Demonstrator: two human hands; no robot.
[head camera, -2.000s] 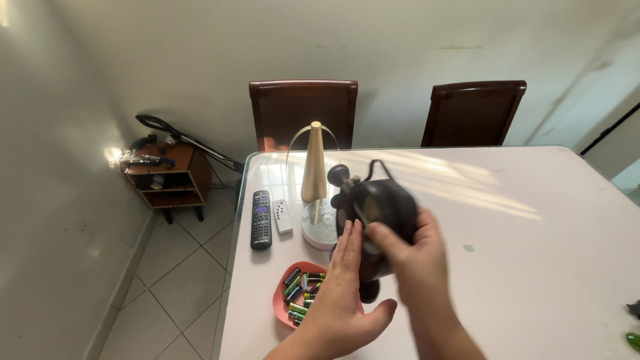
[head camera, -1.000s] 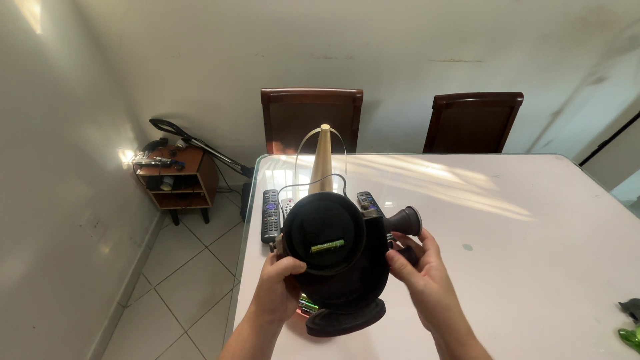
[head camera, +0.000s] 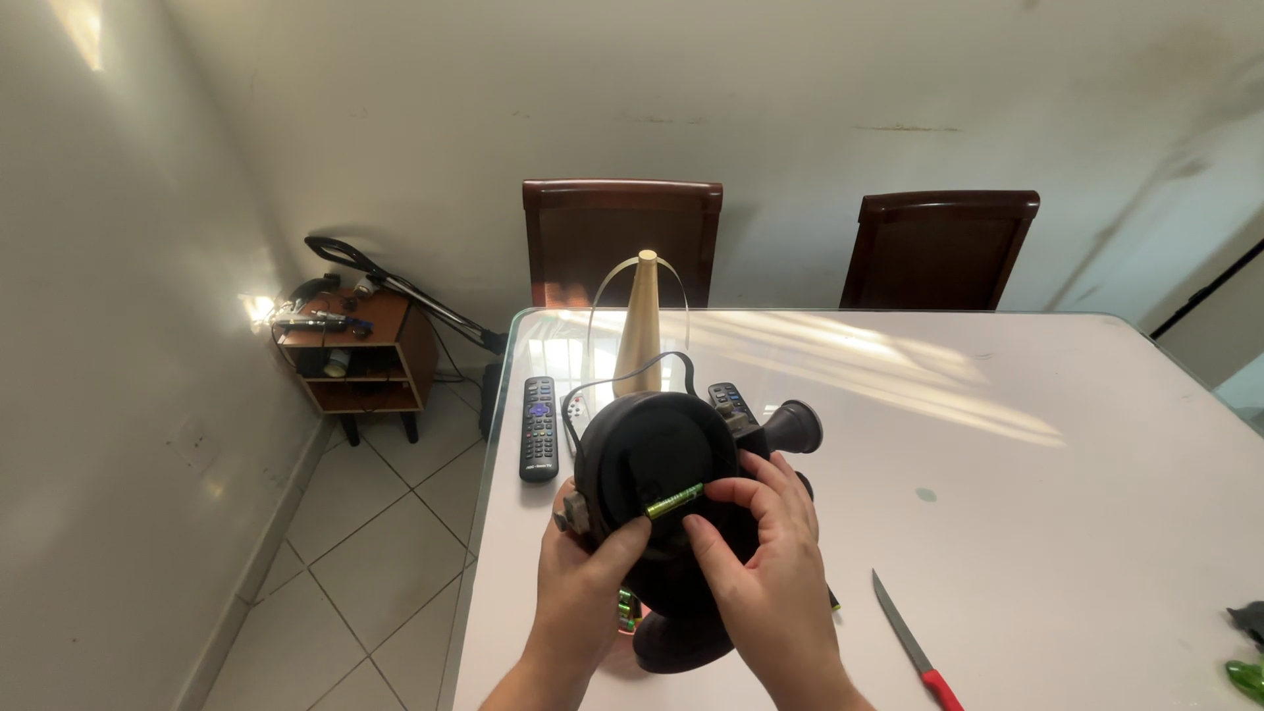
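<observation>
A black, vintage-style telephone (head camera: 642, 439) is tipped so that its round, dark recessed face points up at me; a black cord loops over its top. One green battery (head camera: 674, 501) lies on that face. My left hand (head camera: 585, 583) grips the telephone's lower left side, thumb at the battery's near end. The fingertips of my right hand (head camera: 770, 553) are at the battery's other end, with the thumb just below it. Beneath the telephone, more green batteries (head camera: 628, 610) in a pink bowl (head camera: 622, 654) are mostly hidden.
Two black remotes (head camera: 538, 430) and a white remote (head camera: 576, 420) lie near a gold cone-shaped stand (head camera: 641, 326). A red-handled knife (head camera: 904, 627) rests at right on the white table (head camera: 987, 494). Two dark wooden chairs (head camera: 622, 232) stand behind; a small cabinet (head camera: 370, 346) is at left.
The black object has been turned so its round face shows. My right hand has moved from its right side to the battery on that face. The knife has come into view.
</observation>
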